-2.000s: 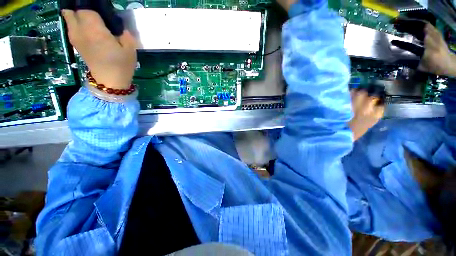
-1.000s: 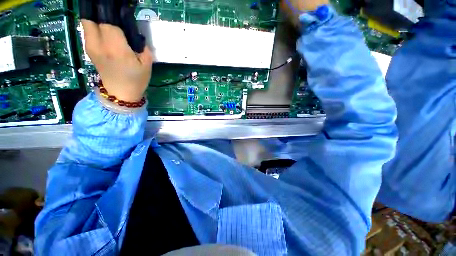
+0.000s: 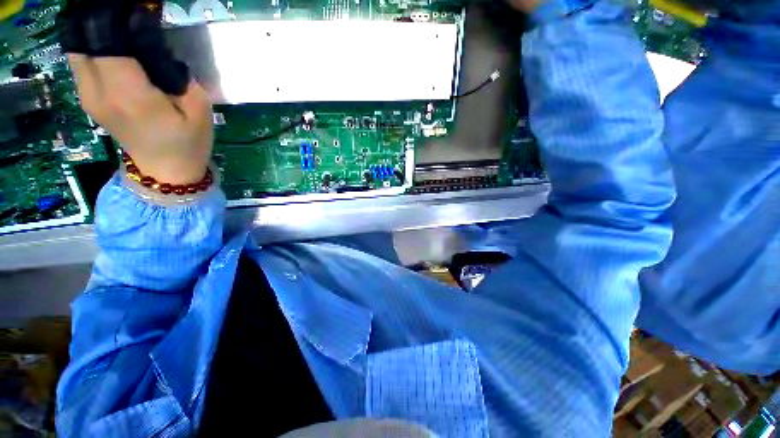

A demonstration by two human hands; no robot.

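A large green circuit board (image 3: 265, 162) lies in front of me, with a long white-silver heatsink (image 3: 333, 62) across it. Small blue components (image 3: 306, 156) stand near its near edge. A thin black wire lead (image 3: 475, 88) with a pale tip sticks out past the board's right side. My left hand (image 3: 141, 98), with black finger gloves, is over the board's left end beside the heatsink. Its fingertips reach the top edge, and whether they hold anything cannot be told. My right hand is beyond the top edge. Only a sliver of wrist and its blue sleeve show.
A silver conveyor rail (image 3: 342, 221) runs along the near side of the boards. Another board (image 3: 38, 184) lies at the left, and part of one shows at the right. A dark toothed row (image 3: 453, 181) sits in the gap. Another person's blue smock (image 3: 727, 197) is close at the right. Cartons (image 3: 663, 398) lie below.
My left hand has shifted left relative to the board. My right arm is farther right than two seconds ago. The other person's hands, visible over the right board then, no longer show. The view has shifted slightly.
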